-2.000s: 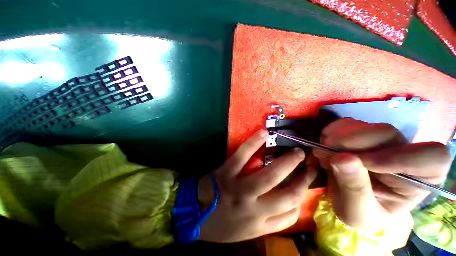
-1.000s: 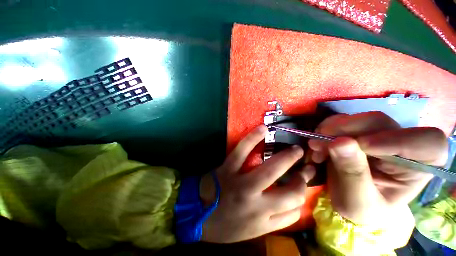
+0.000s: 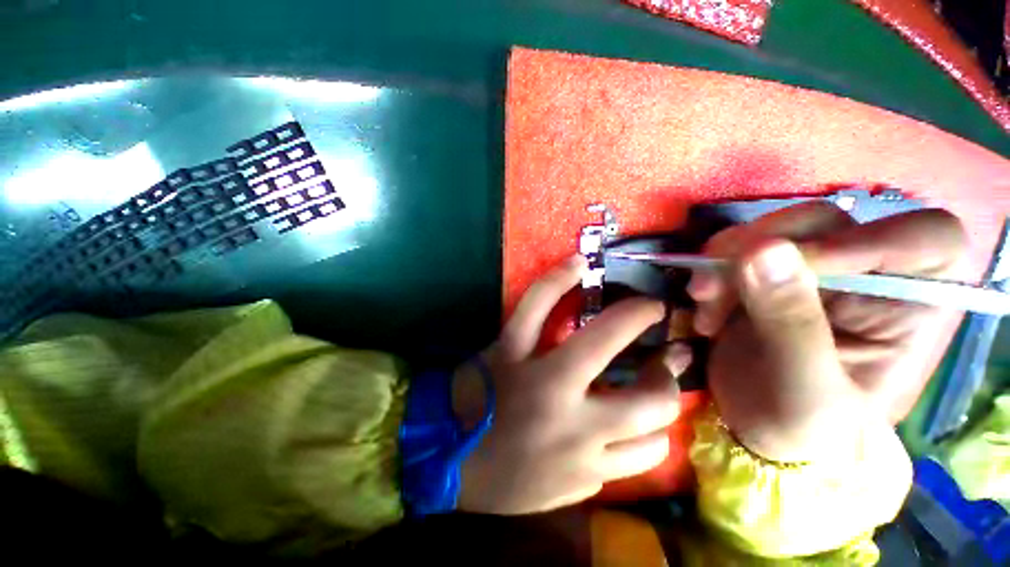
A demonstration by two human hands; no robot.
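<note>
A dark circuit board [image 3: 642, 274] lies on the orange-red mat [image 3: 598, 122], with silvery connectors along its left edge. My left hand [image 3: 576, 388] rests on the board's near part, index fingertip at the connector edge, fingers spread. My right hand [image 3: 831, 299] holds silver tweezers [image 3: 886, 288] like a pen. Their tip meets the connector edge just beside my left index fingertip. Whether a pad is at the tip cannot be told. My right hand hides much of the board. A sheet of black pads [image 3: 205, 205] lies left of the mat.
The green bench [image 3: 443, 144] is under the mat. Red bubble wrap [image 3: 720, 13] shows at the top, with another red strip [image 3: 941, 55] at the upper right. A blue strap [image 3: 443, 437] is on my left wrist. A yellow sleeve [image 3: 989, 454] shows at the right edge.
The tweezers now lie flatter, with the tip still at the connector edge. The board and both hands sit slightly higher in view. The bubble wrap at the top has shifted left. The pad sheet looks slightly shifted.
</note>
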